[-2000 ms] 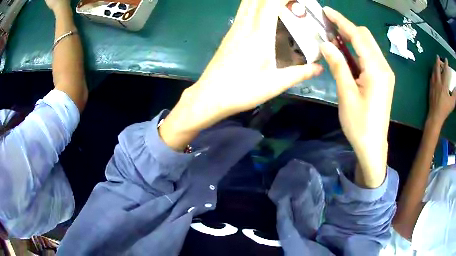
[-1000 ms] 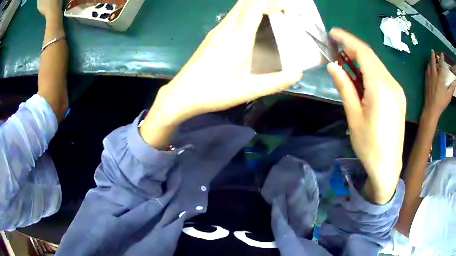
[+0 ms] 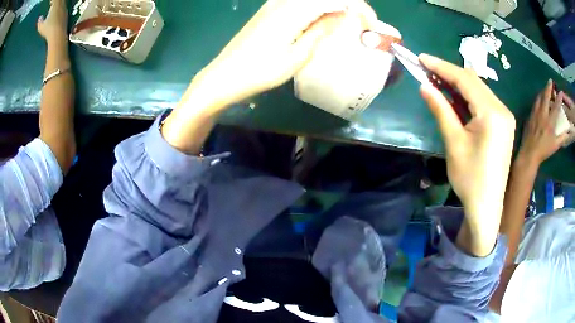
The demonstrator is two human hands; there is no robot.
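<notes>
My left hand [image 3: 277, 53] grips a cream housing [image 3: 343, 79] from its left and top, above the green bench's near edge. A narrow side with small slots faces me. A reddish-brown strap end [image 3: 389, 43] with a round white cap [image 3: 371, 39] shows at the housing's upper right. My right hand [image 3: 470, 117] holds a small tool [image 3: 451, 94] with a dark red handle; its pointed silver tip is at the strap end. Whether the tip touches the strap is unclear. My left fingertips are overexposed and hard to make out.
Another cream housing with a brown strap [image 3: 142, 38] sits on the green bench [image 3: 202, 31] at left. White paper or bag [image 3: 478, 53] and small white pieces lie at right. A neighbour's arm [image 3: 55, 107] is at left; another person's hands [image 3: 545, 126] hold something white at right.
The housing has turned from showing its open inside to showing its slotted side, and the strap end with white cap is visible again. The tool tip has moved to the strap end.
</notes>
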